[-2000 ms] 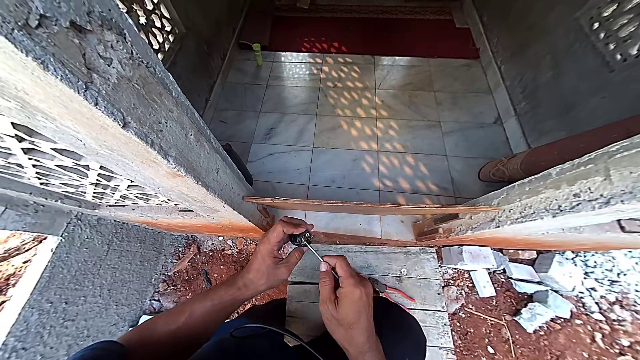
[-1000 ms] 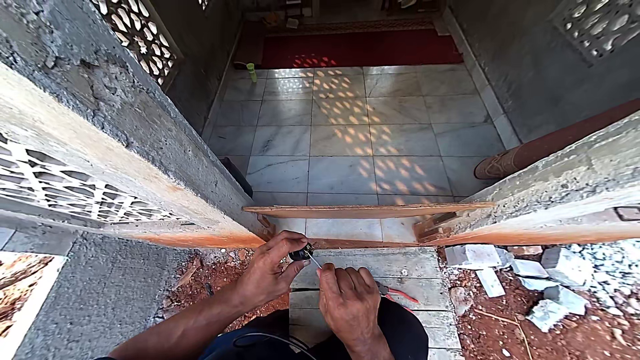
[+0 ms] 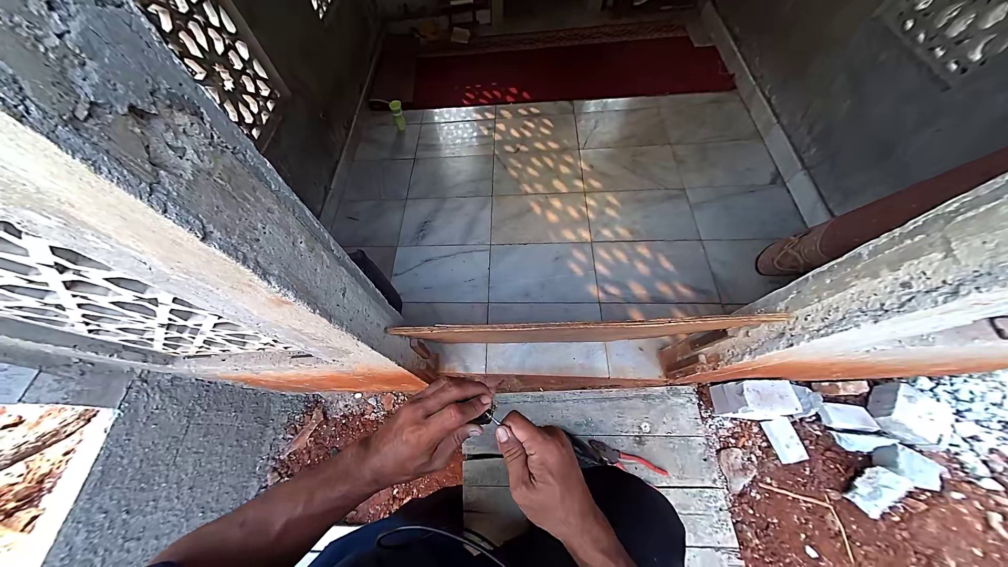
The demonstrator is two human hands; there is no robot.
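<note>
My left hand (image 3: 431, 429) pinches a small dark part (image 3: 487, 415) between thumb and fingers, and its fingers cover most of it. From the right, my right hand (image 3: 543, 472) grips a thin metal-shafted tool (image 3: 495, 421) that looks like a small screwdriver; its tip meets the dark part and its handle is hidden in the fist. Pliers with red handles (image 3: 639, 461) lie on the wooden boards (image 3: 654, 409) just right of my right hand. A thin dark cable (image 3: 429, 530) loops over my lap.
A wooden board (image 3: 591, 329) spans the doorway between rough concrete walls (image 3: 260, 228). Beyond it are marble floor tiles (image 3: 543, 272), a red carpet (image 3: 583, 71), a green bottle (image 3: 398, 115) and a brown column (image 3: 866, 220). Broken tile pieces (image 3: 898, 480) lie on red soil at right.
The tool's shaft showed plainly two seconds ago; now my right hand's fingertips are close to the dark part and little of the shaft shows. Both hands keep their hold.
</note>
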